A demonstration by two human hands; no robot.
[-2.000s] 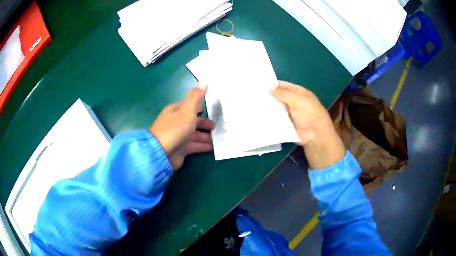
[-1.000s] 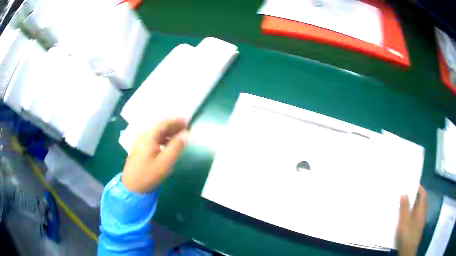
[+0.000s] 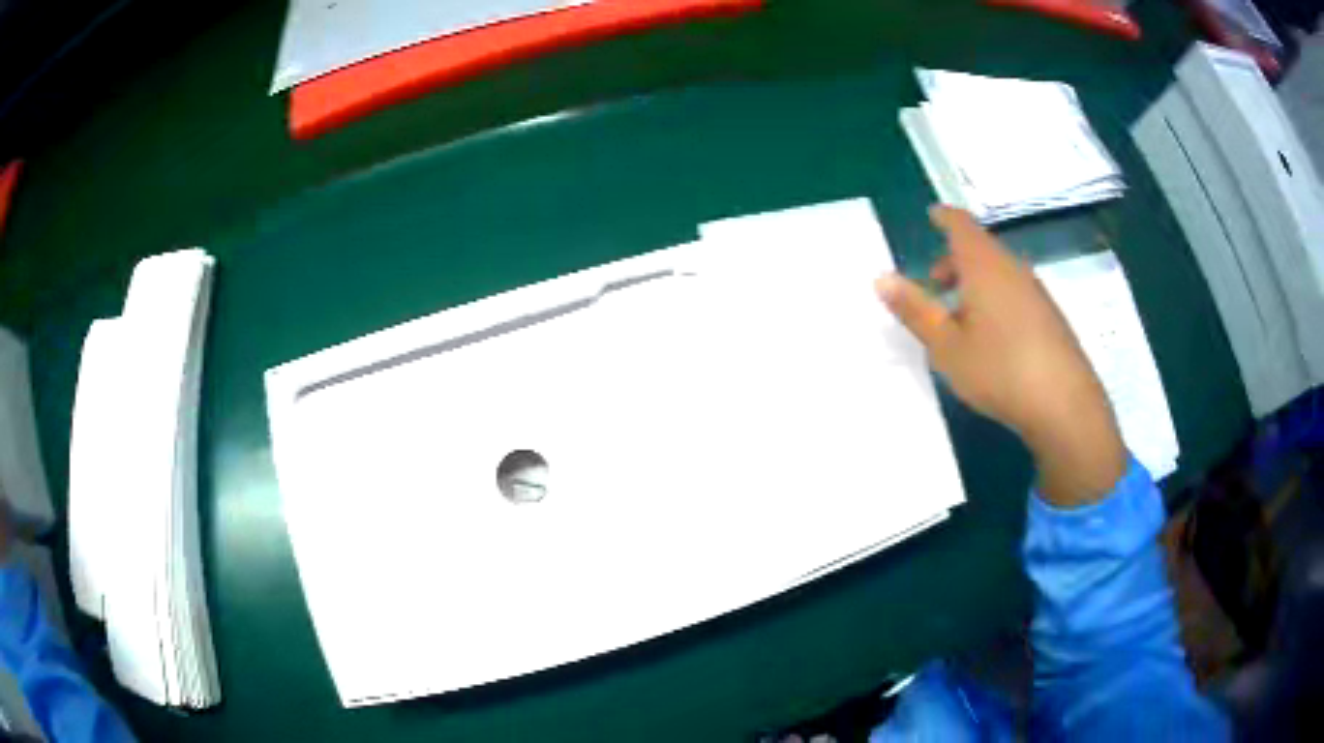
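Note:
A white box base (image 3: 624,508) lies in front of me, with a flat insert and a round finger hole left of its middle. A white paper or leaflet (image 3: 813,276) lies over its right end and sticks out past the far rim. My right hand (image 3: 1002,334) is open and empty, with thumb and index finger apart, just right of that end. It partly hides a leaflet pile (image 3: 1125,363). A looser paper stack (image 3: 1024,145) lies beyond. My left hand is almost wholly cut off by the left edge; mainly its blue sleeve shows.
A long stack of white folded inserts (image 3: 153,479) stands at the left. Stacked white box bases (image 3: 1234,218) stand at the right table edge. A red-orange tray (image 3: 436,80) bearing a pale flat item lies at the back. More white boxes (image 3: 18,436) are cut off at the left edge.
My view has swung right. My left hand has gone from above the inserts to the left picture edge. My right hand has moved off the box's right end and now hovers beside the papers.

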